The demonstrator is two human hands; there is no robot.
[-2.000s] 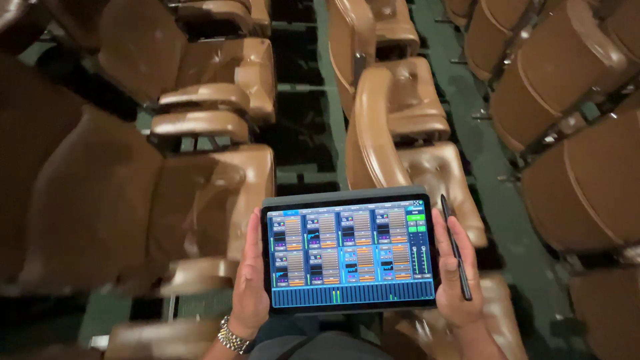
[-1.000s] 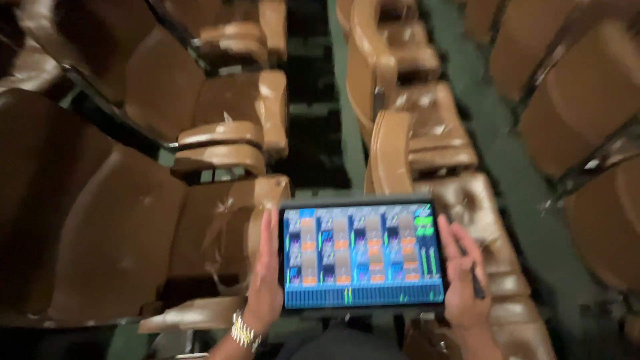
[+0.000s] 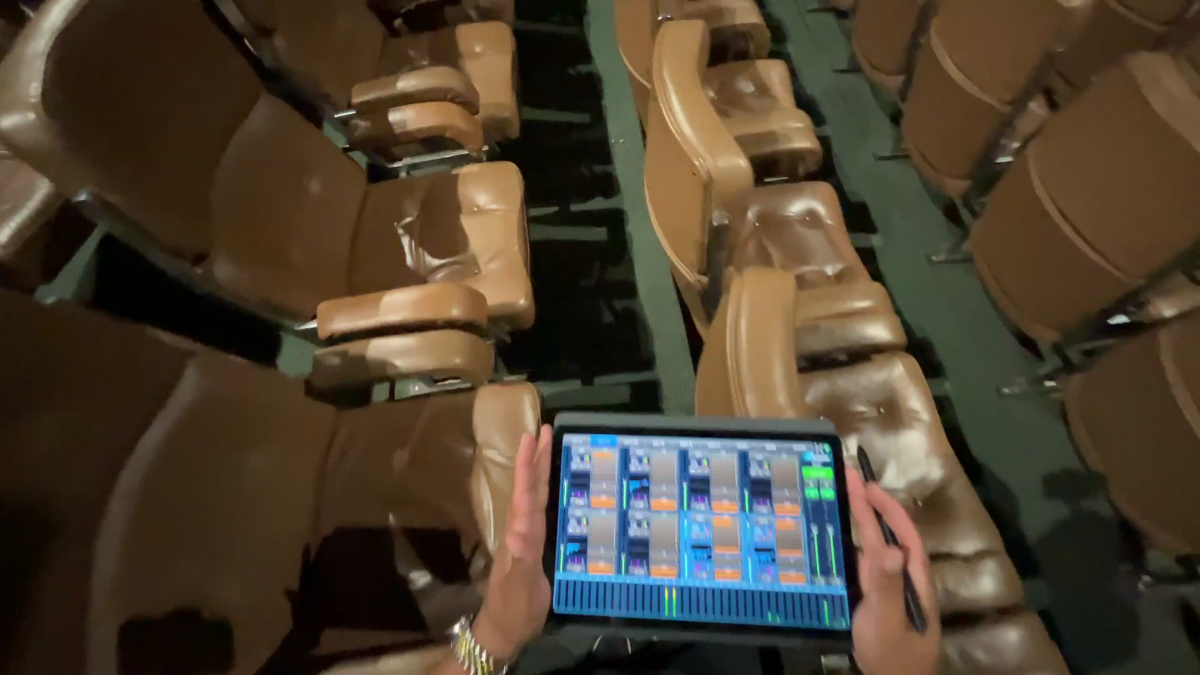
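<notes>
A tablet with a lit screen of channel strips, level meters and faders is held flat between both hands, low in the view. My left hand grips its left edge, fingers straight along the side; a metal-link bracelet or watch band circles that wrist. On the right edge is my right hand, which also holds a slim black stylus slanting along its fingers. A grey case edge shows behind the tablet's top.
Rows of tan leather seats with padded armrests run away on the left. Another row of padded seats stands just beyond the tablet's right side. More seat backs line the far right. Dark green floor shows between rows.
The view has shifted along the seat rows. Both hands keep hold of the tablet throughout, and the stylus stays in my right hand.
</notes>
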